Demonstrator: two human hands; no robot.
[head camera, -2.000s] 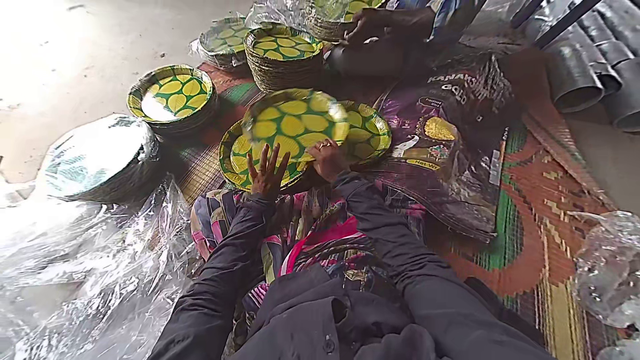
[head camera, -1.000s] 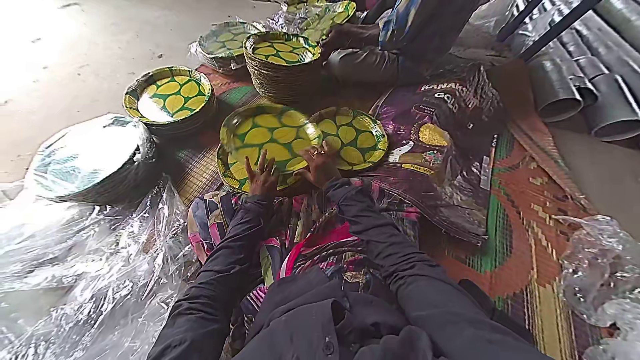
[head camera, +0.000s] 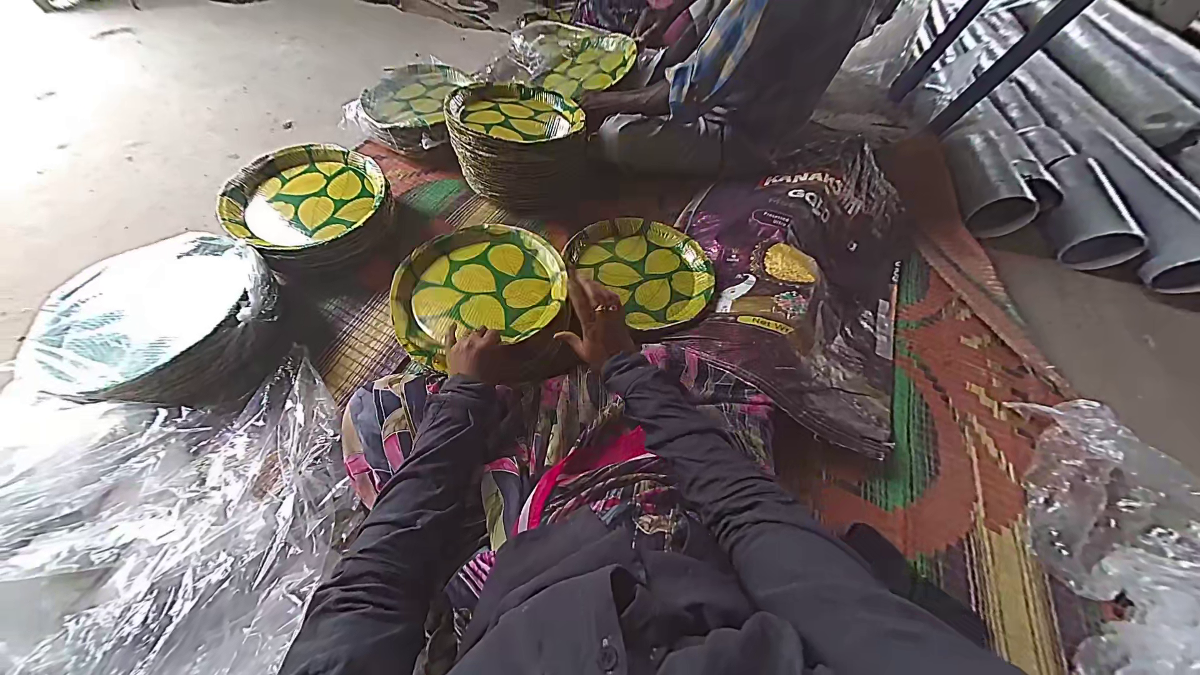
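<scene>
A round plate with a yellow leaf pattern on green (head camera: 483, 286) lies in front of my lap. My left hand (head camera: 475, 353) grips its near rim, fingers over the edge. At its right rim is my right hand (head camera: 598, 323), fingers spread and a ring on one; it lies between this plate and a second leaf-patterned plate (head camera: 643, 272) to the right. Whether the fingertips touch either plate is hard to tell. Beyond stand a tall stack of the same plates (head camera: 516, 150) and a lower stack (head camera: 305, 202) at the left.
A plastic-wrapped stack (head camera: 141, 319) and loose clear film (head camera: 178, 525) lie at the left. A printed plastic sack (head camera: 797, 281) lies on the woven mat (head camera: 966, 403). Another person (head camera: 731, 84) sits beyond, near wrapped plates (head camera: 412, 94). Grey pipes (head camera: 1097, 206) lie at the upper right.
The front plate was tilted and held by its near edge in both hands; now it lies flatter. My right hand has shifted to its right side with fingers spread.
</scene>
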